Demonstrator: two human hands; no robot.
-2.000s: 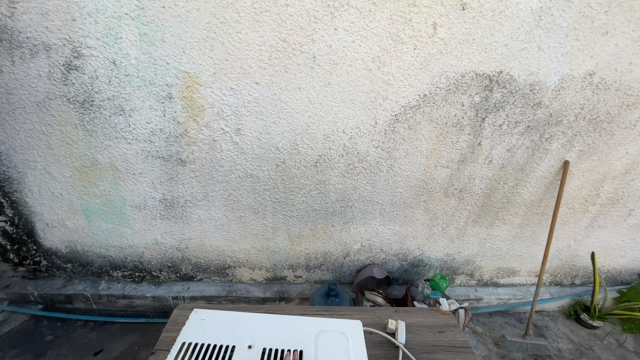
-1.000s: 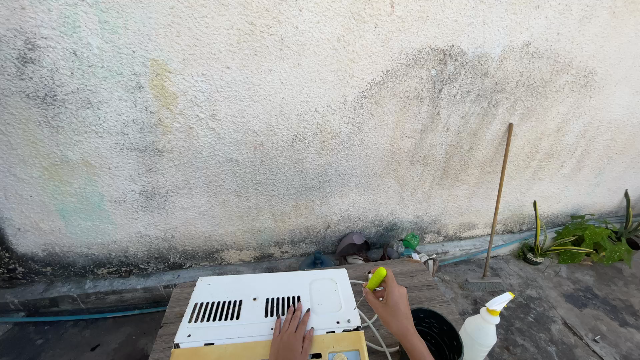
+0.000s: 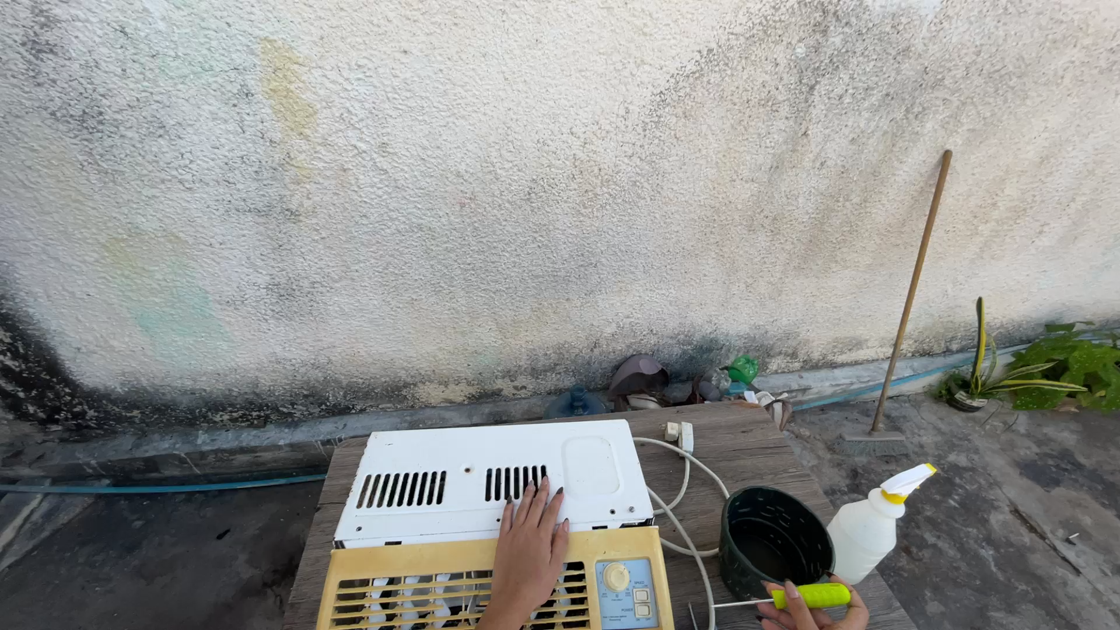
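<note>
A white metal appliance housing (image 3: 420, 446) with slotted vents lies on a wood-grain table (image 3: 761, 437). Its yellowed plastic front grille (image 3: 385, 564) has a blue control panel (image 3: 628, 591) with a knob and buttons. My left hand (image 3: 529, 551) rests flat across the grille's upper edge, fingertips on the housing by the right vent. At the lower right, my right hand (image 3: 809, 612) holds a screwdriver (image 3: 809, 597) by its lime-green handle, its shaft pointing left. The hand is just in front of a dark green plastic pot (image 3: 774, 534).
A white spray bottle (image 3: 862, 534) stands right of the pot. A pale power cord (image 3: 691, 525) loops beside the housing. Behind the table, by the stained wall (image 3: 525, 219), lie a blue bottle (image 3: 577, 401) and other litter. A broom (image 3: 914, 280) leans there, near potted plants (image 3: 971, 389).
Both hands have come well into view, only fingertips showing at first. My right hand with the screwdriver has moved down, from beside the housing to the front of the pot. The view has shifted.
</note>
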